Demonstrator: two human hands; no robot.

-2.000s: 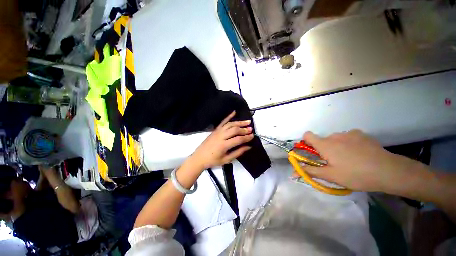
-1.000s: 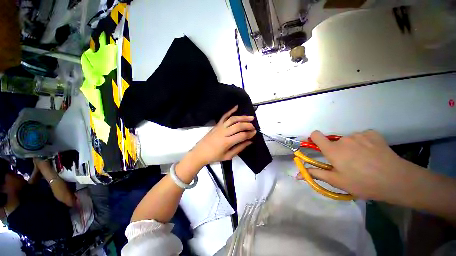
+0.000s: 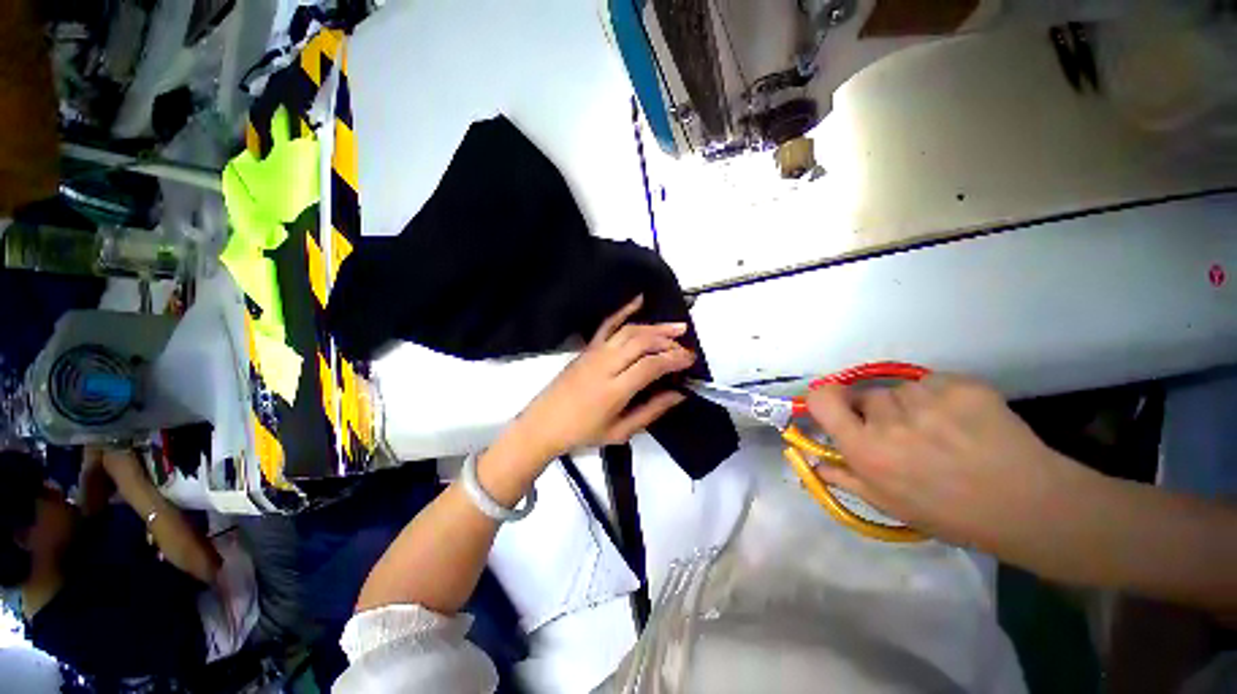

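A black fabric panel (image 3: 495, 258) lies on the white table, its narrow end hanging over the front edge. My left hand (image 3: 611, 384) lies on this narrow part with fingers spread, pressing it at the edge. My right hand (image 3: 923, 447) holds the scissors (image 3: 857, 521) by their red and yellow-orange handle loops. The blades point left and their tips meet the fabric's right edge beside my left fingertips. The tips are partly hidden at the fabric.
The sewing machine head (image 3: 678, 82) with a teal stripe stands at the top. Neon yellow-green pieces (image 3: 271, 203) lie by hazard tape (image 3: 346, 163) at the left. Another person (image 3: 115, 569) works at lower left. White material with a black strip (image 3: 621, 515) lies below the table edge.
The scissors have moved slightly left and turned, with the blades now nearer level and at a lower point on the fabric's edge. My left hand stays almost in place.
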